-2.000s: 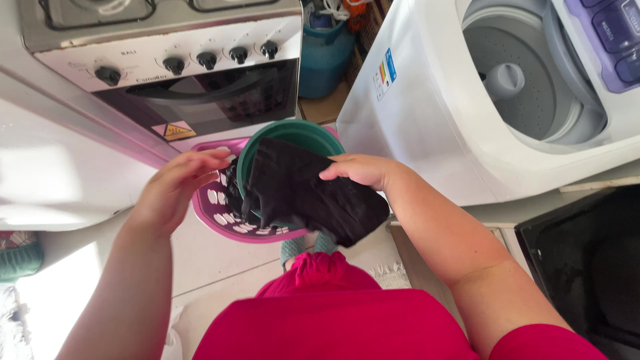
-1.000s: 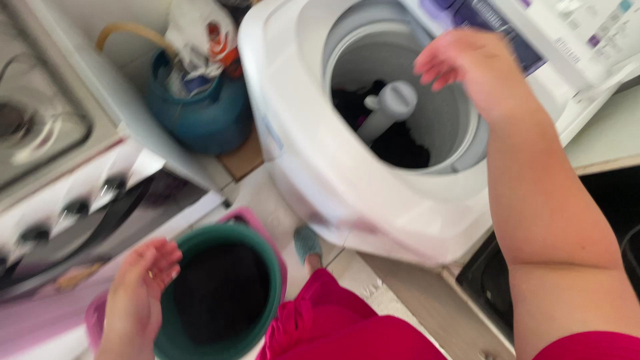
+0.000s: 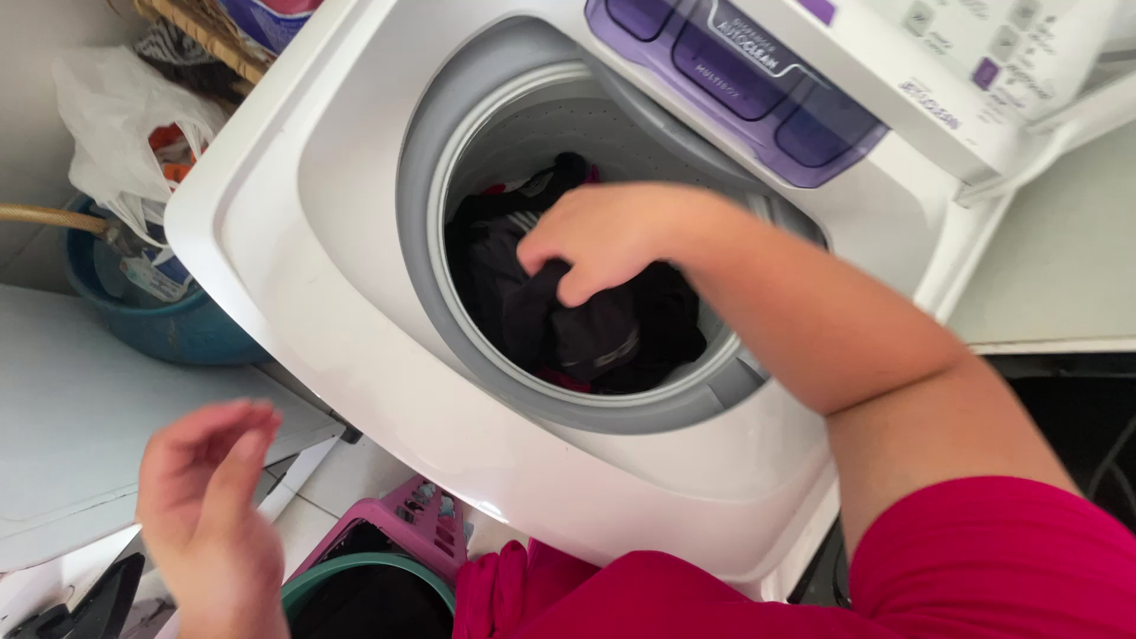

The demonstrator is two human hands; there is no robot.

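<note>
My right hand (image 3: 612, 240) reaches into the round drum of a white top-loading washing machine (image 3: 373, 355), its fingers closed on a black cloth (image 3: 541, 288). Dark clothes (image 3: 661, 328) with a few red or pink pieces lie below it in the drum. At the lower left my left hand (image 3: 213, 497) is raised in the air, fingers bent and apart, holding nothing. Near it, at the bottom edge, a green tub (image 3: 364, 561) with dark cloth inside stands against a pink plastic basket (image 3: 395, 515).
A blue container (image 3: 177, 328) with a white plastic bag (image 3: 115, 115) on top stands left of the washer. A purple dispenser (image 3: 737, 80) lines the washer's back edge. A stove (image 3: 89, 426) is at the left, and a black surface (image 3: 1056, 417) lies at the right.
Two seconds ago my right hand held a black cloth over the green tub; one second ago it was raised near the drum. Now it is inside, gripping cloth. The view has swung towards the washer.
</note>
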